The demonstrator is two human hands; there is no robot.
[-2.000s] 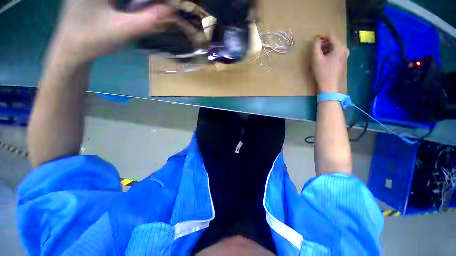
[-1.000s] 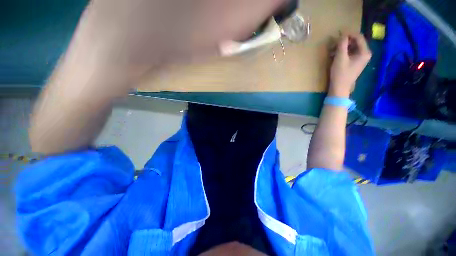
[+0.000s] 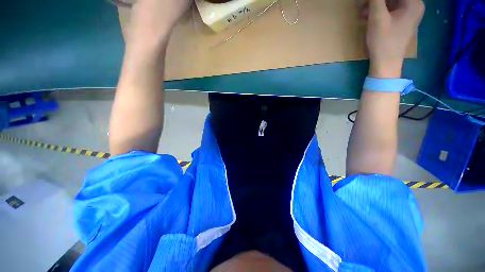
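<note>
A cream support block (image 3: 226, 20) with handwritten marks lies on the brown cardboard sheet (image 3: 319, 37) at the top edge. A sliver of something dark shows on top of it. Thin solder wire (image 3: 290, 20) lies beside and in front of the block. My left hand (image 3: 162, 13) is left of the block, cut off by the top edge; its fingertips are hidden. My right hand (image 3: 394, 24) is over the cardboard's right part, fingers curled, blurred and partly cut off; I cannot tell whether it holds anything. A light blue wrist strap (image 3: 384, 84) is on my right wrist.
A blue tray (image 3: 470, 69) is on the green bench (image 3: 64, 48) at the right. A black cord (image 3: 417, 114) hangs at the bench edge. A blue crate (image 3: 449, 149) is below right, blue plastic (image 3: 26, 109) is at left, and a white box (image 3: 32, 223) is on the floor.
The view has shifted, so the cardboard work sits higher and partly out of frame. The black headphones seen earlier are almost out of view. My left forearm has drawn back from over the cardboard.
</note>
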